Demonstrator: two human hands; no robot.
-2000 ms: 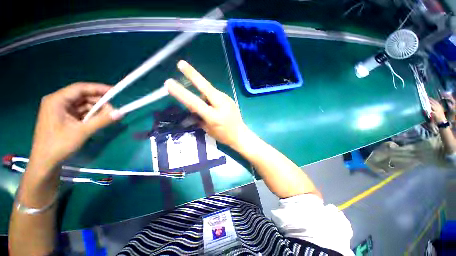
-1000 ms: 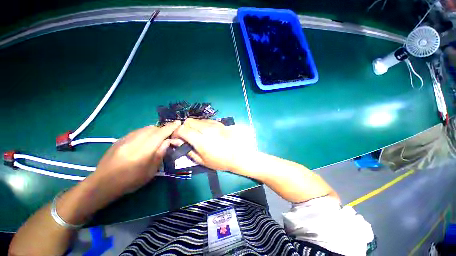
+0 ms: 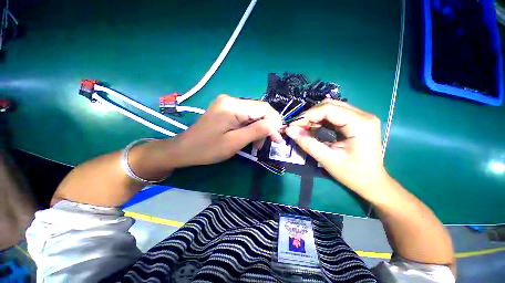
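My left hand (image 3: pixel 235 130) pinches the end of a white cable, whose thin coloured wires (image 3: pixel 292 112) fan out between the hands. The cable's red-and-black plug (image 3: pixel 169 104) lies to the left. My right hand (image 3: pixel 346 135) has its fingertips at the wire ends; a small dark part (image 3: pixel 325 134) shows in its curled fingers. What the fingertips hold is too small to tell. A heap of loose black housings (image 3: pixel 293 87) lies just beyond the hands. The white sheet (image 3: pixel 287 152) with black tape lies under them.
A second cable with a red-and-black plug (image 3: pixel 89 89) lies left, its wire ends (image 3: pixel 272 166) below my left hand. A blue parts tray (image 3: pixel 462 91) stands at the upper right. Another person's arm (image 3: pixel 12 199) shows at the left edge. The bench's near edge runs below my forearms.
The view has shifted, so the tray sits further right. My hands, earlier together over the sheet, are now slightly apart with coloured wires showing between them. The cable plugs remain on the bench.
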